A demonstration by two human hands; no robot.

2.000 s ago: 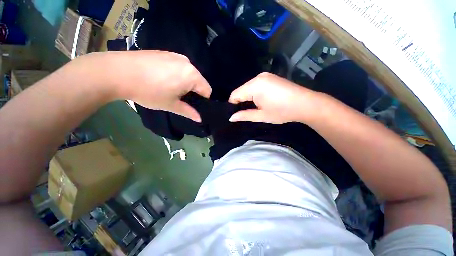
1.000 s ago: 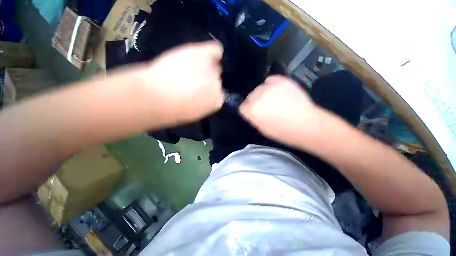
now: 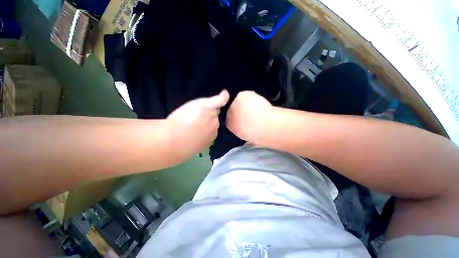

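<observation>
A large black garment [image 3: 176, 60] lies over my lap and the heap in front of me, with a small white mark near its top. My left hand [image 3: 194, 126] and my right hand [image 3: 249, 116] are close together over it, just in front of my waist. Both hands are closed, with black cloth between and beneath them. The fingertips are mostly hidden, and the exact part of the garment between them cannot be made out.
A white table with a wooden edge [image 3: 372, 48] and printed marks curves along the upper right. A blue crate [image 3: 269, 33] sits under it. Cardboard boxes [image 3: 32, 90] stand at the left on the green floor. Metal parts [image 3: 138, 214] lie at the lower left.
Both hands have come closer together and moved lower, towards my waist. The left forearm now lies lower across the view. The black garment is spread out more in front of the hands.
</observation>
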